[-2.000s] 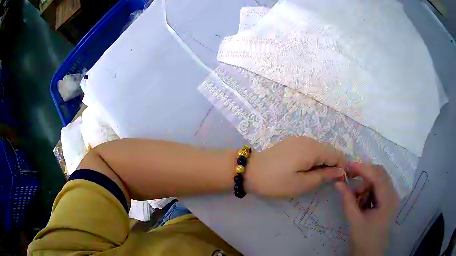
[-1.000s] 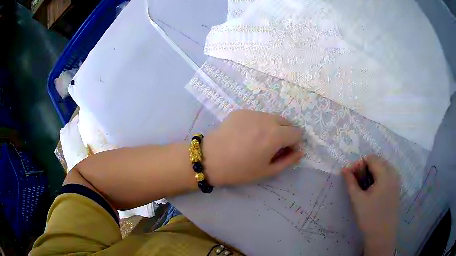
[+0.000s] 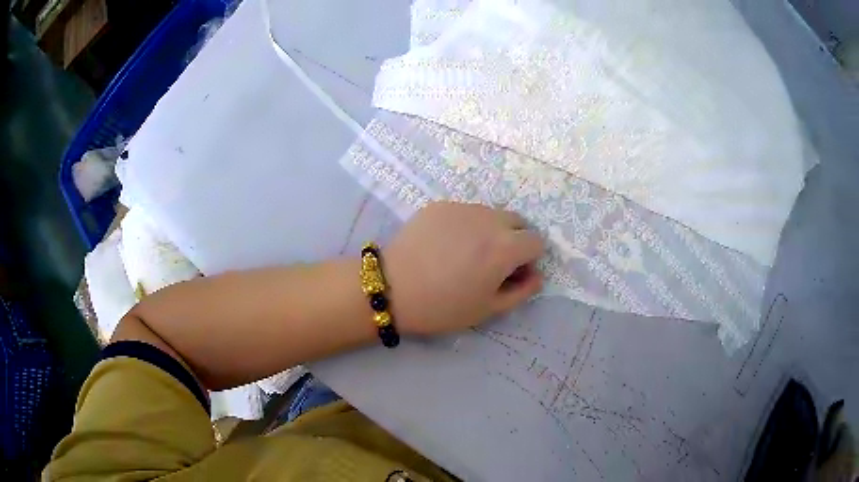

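Observation:
A sheer white lace panel [image 3: 612,247] lies on the pale table cover, its left end under a narrow white tape [image 3: 325,94]. The tape runs from the far table edge to my left hand [image 3: 466,268]. My left hand rests curled, back up, over the near edge of the lace; its fingertips are hidden, so what it grips cannot be told. A thicker stack of cream-white panels [image 3: 659,122] lies above the single panel. My right hand is not clearly in view; a small brownish shape at the lower right edge cannot be identified.
A dark pointed iron cover [image 3: 786,433] is at the lower right edge. Pen lines mark the table cover [image 3: 424,405]. A blue basket [image 3: 104,122] with scraps stands beyond the table's left edge, and white cloth pieces [image 3: 155,254] lie near my left elbow.
My left hand moved left along the lace, away from my right hand, which has left the lace's right end. The lace's right corner is now uncovered. The view has shifted slightly.

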